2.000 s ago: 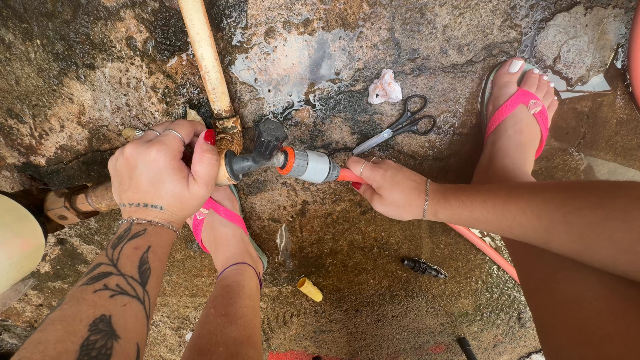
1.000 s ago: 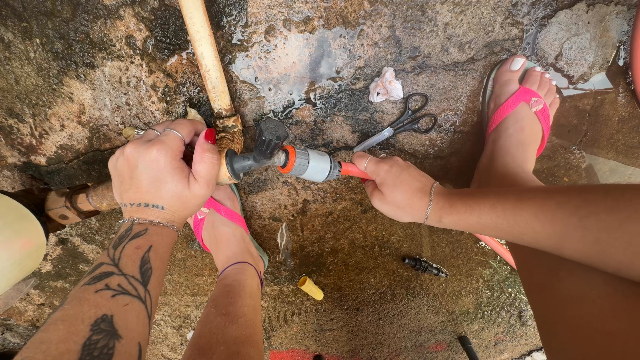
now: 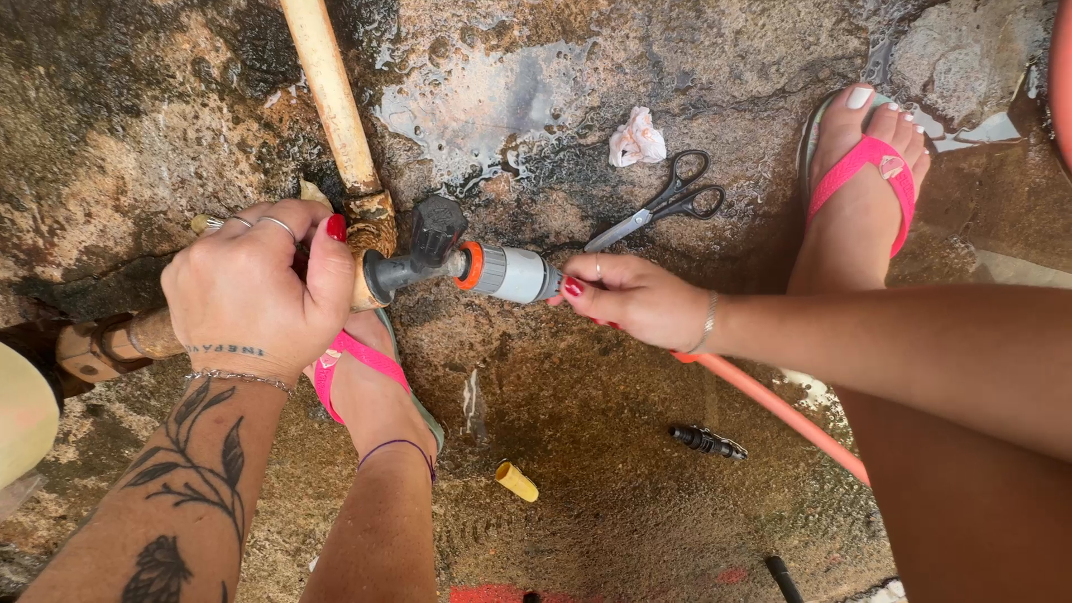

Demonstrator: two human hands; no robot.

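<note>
My left hand (image 3: pixel 260 285) is closed around the rusty pipe joint at the left, just beside a dark plastic tap (image 3: pixel 423 251) with a black knob. A grey and white hose connector (image 3: pixel 511 273) with an orange ring sits on the tap's outlet. The fingers of my right hand (image 3: pixel 632 301) are closed at the connector's dark free end. An orange-red garden hose (image 3: pixel 779 414) comes out from under that hand and runs down to the right, with an orange collar (image 3: pixel 685 357) by the palm. My fingers hide the hose's end.
Scissors (image 3: pixel 645 213) with black handles and a crumpled whitish scrap (image 3: pixel 638 138) lie on wet stone ground. Below are a yellow plastic piece (image 3: pixel 516 481) and a black hose fitting (image 3: pixel 708 442). A cream pipe (image 3: pixel 331 96) rises from the joint. My sandalled feet stand either side.
My right hand has shifted its grip to the connector's end, where a length of red hose showed between them before. An orange collar now shows below the palm. My left hand stays put.
</note>
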